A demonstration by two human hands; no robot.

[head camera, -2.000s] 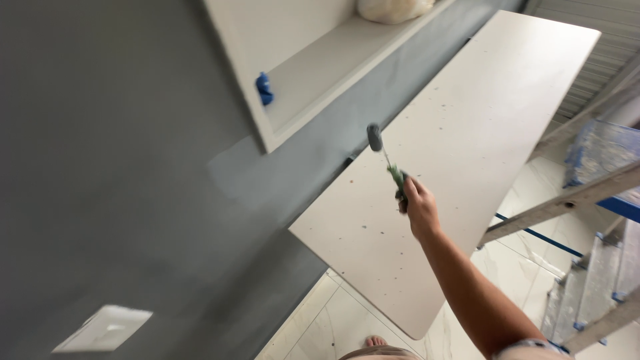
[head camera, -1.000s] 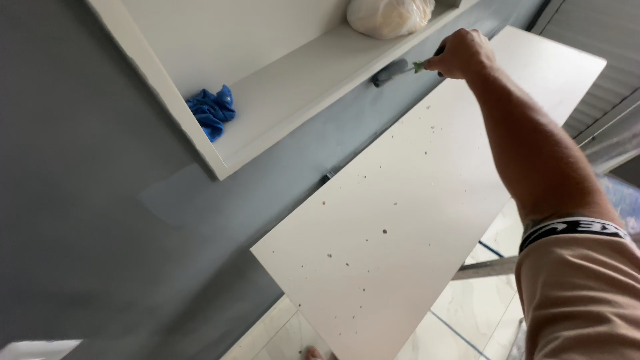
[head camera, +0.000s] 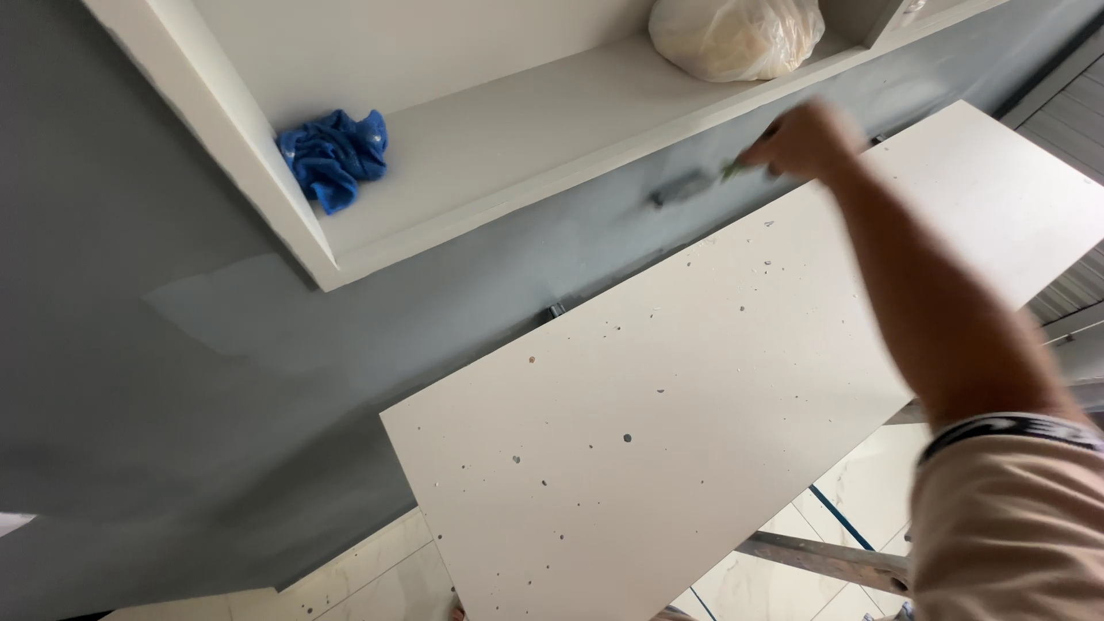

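Note:
My right hand [head camera: 804, 142], blurred, grips the green handle of a small paint roller [head camera: 686, 188]. The dark roller head lies at the strip of grey wall [head camera: 448, 285] between the white wall niche and a white board; whether it touches the wall cannot be told. Below my forearm extends the white board [head camera: 690, 345], spotted with grey paint. Lighter and darker grey patches show on the wall. My left hand is out of view.
A blue cloth [head camera: 335, 157] lies in the left corner of the white niche [head camera: 509, 194], and a filled plastic bag [head camera: 737, 39] sits farther right. Part of a ladder [head camera: 828, 556] shows under the board, above the tiled floor [head camera: 371, 580]. A ribbed metal door [head camera: 1065, 95] stands at right.
My right hand has moved with the roller from over the board to the wall strip beneath the niche. Since one second ago, the roller has shifted left along that strip.

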